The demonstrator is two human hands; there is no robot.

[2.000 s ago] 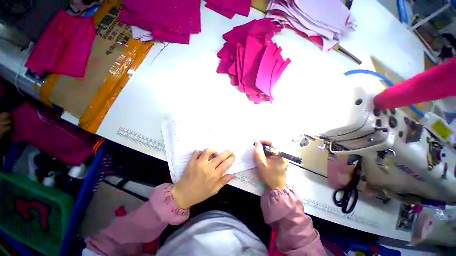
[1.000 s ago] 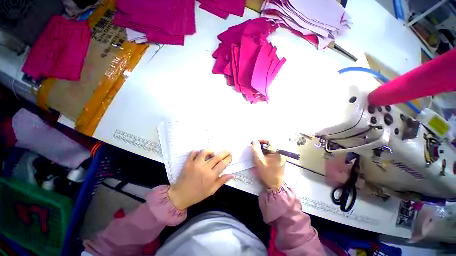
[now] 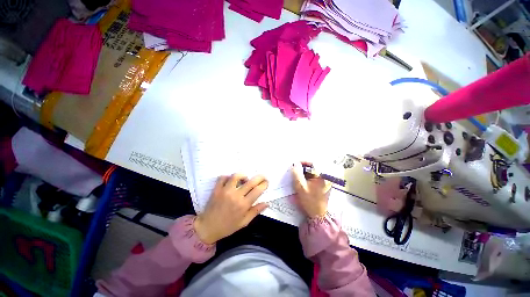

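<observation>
A white ruled notebook (image 3: 200, 168) lies at the table's front edge, its far part almost lost in glare. My left hand (image 3: 232, 204) rests on it with the palm down, fingers a little bent, holding nothing. My right hand (image 3: 312, 191) rests at the notebook's right side. It is closed on a dark pen (image 3: 308, 169), whose tip is hard to make out. A dark strip runs from the pen towards the machine; whether it belongs to the pen is unclear.
The sewing machine (image 3: 465, 191) stands at right with a magenta tube (image 3: 482, 93). Black-handled scissors (image 3: 399, 227) lie by it. A magenta heap (image 3: 287, 72) lies beyond the notebook, pale pink panels (image 3: 354, 22) and magenta panels (image 3: 177, 22) behind. Taped cardboard (image 3: 110, 87) is at left.
The whole view has shifted slightly, so the table things sit a little further left. At lower left, a pale cloth now shows where magenta cloth and a person's fingers were. My hands keep their pose.
</observation>
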